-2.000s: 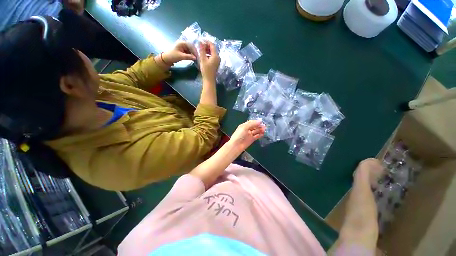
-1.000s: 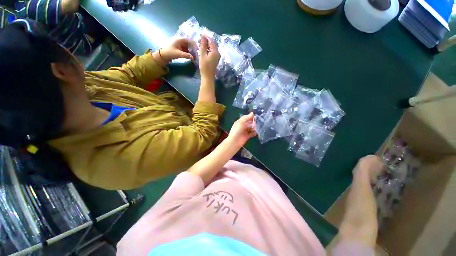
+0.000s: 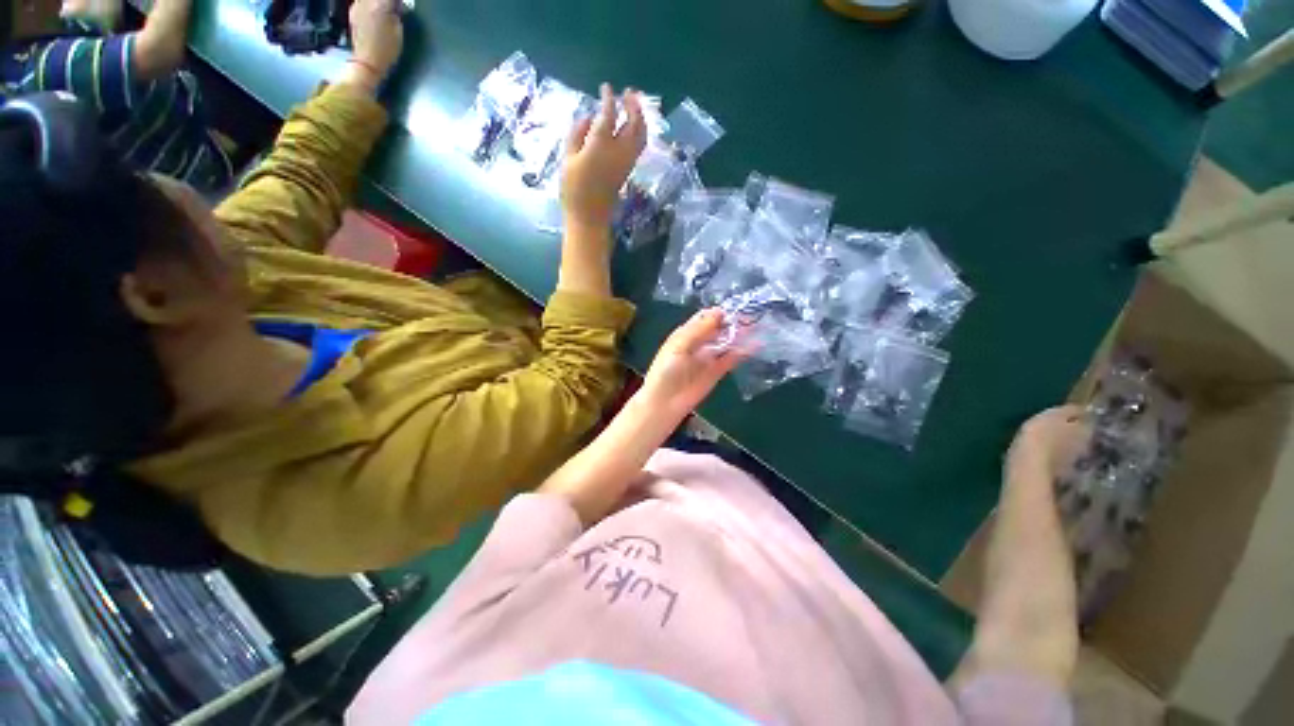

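A pile of clear zip-lock bags (image 3: 866, 305) with small dark parts inside lies overlapping on the dark green bench in front of me. My left hand (image 3: 695, 358) is at the near left edge of the pile, its fingers closed on the edge of a zip-lock bag. My right hand (image 3: 1047, 437) is at the left side of the open carton (image 3: 1235, 376), over packed bags (image 3: 1121, 475) lying inside; its fingertips are partly hidden and I cannot tell if they hold anything.
A coworker in mustard sleeves (image 3: 426, 411) sits at left, one hand on another bag pile (image 3: 532, 128), the other by a black cable heap (image 3: 305, 21). White rolls (image 3: 1019, 17) and a blue-grey stack (image 3: 1171, 43) stand at the far side. A pale bar (image 3: 1220, 224) crosses the carton's top.
My left hand pulled back, then moved onto a bag at the pile's edge. The coworker's far hand has moved from the bags to the black heap. My right hand stays at the carton.
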